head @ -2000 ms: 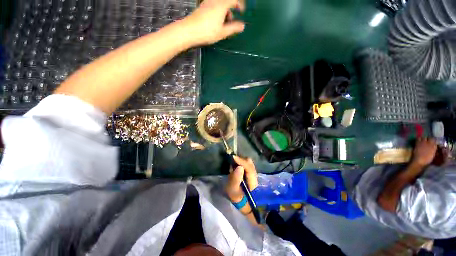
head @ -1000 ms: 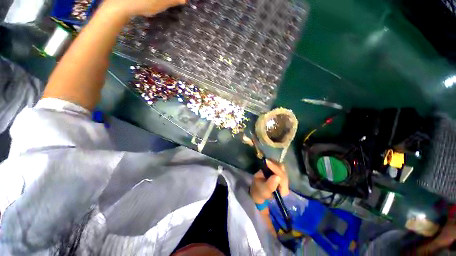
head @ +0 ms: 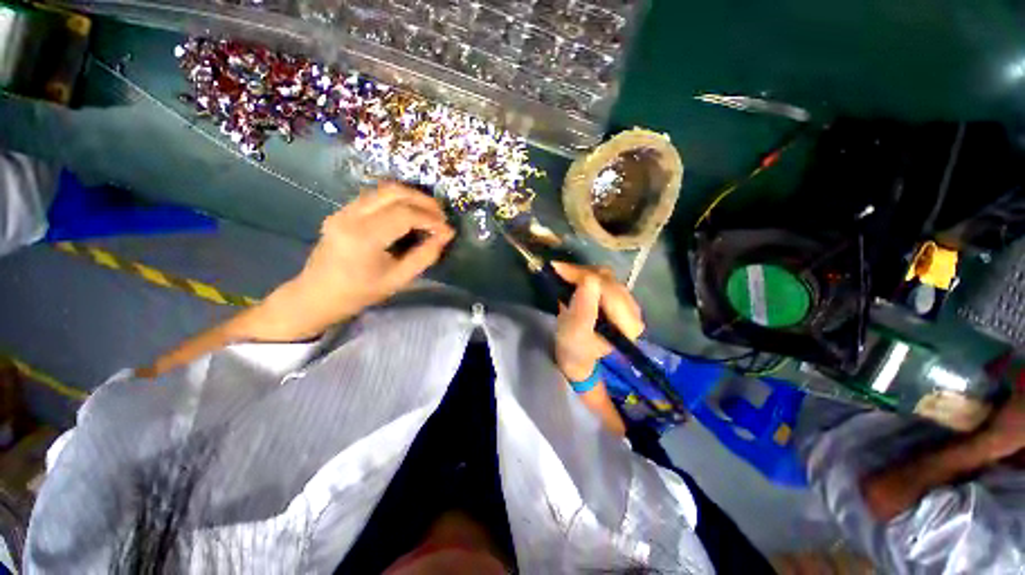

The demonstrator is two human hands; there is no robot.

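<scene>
My right hand (head: 597, 319) wears a blue wristband and is closed around the black handle of a soldering iron (head: 622, 344). The iron's thin metal shaft points up and left to the near right end of a heap of small parts (head: 433, 146). The heap is dark red at the left and gold-white at the right. My left hand (head: 377, 253) is at the bench edge just below the heap, fingers curled with thumb near forefinger; whether something small is pinched there cannot be told. A tan tape roll (head: 583, 193) with silvery bits inside lies right of the heap.
A clear pocketed tray (head: 472, 51) lies behind the heap. Slim tweezers (head: 751, 106) lie beyond the roll. A black fan with a green label (head: 769, 294) and a yellow fitting (head: 932, 265) are at the right. Another person's arm (head: 950, 466) is at the lower right. A thin pale line crosses the bench at left.
My left hand has come back from over the tray to the near side of the heap. My right hand still holds the iron, its tip now by the heap instead of over the roll.
</scene>
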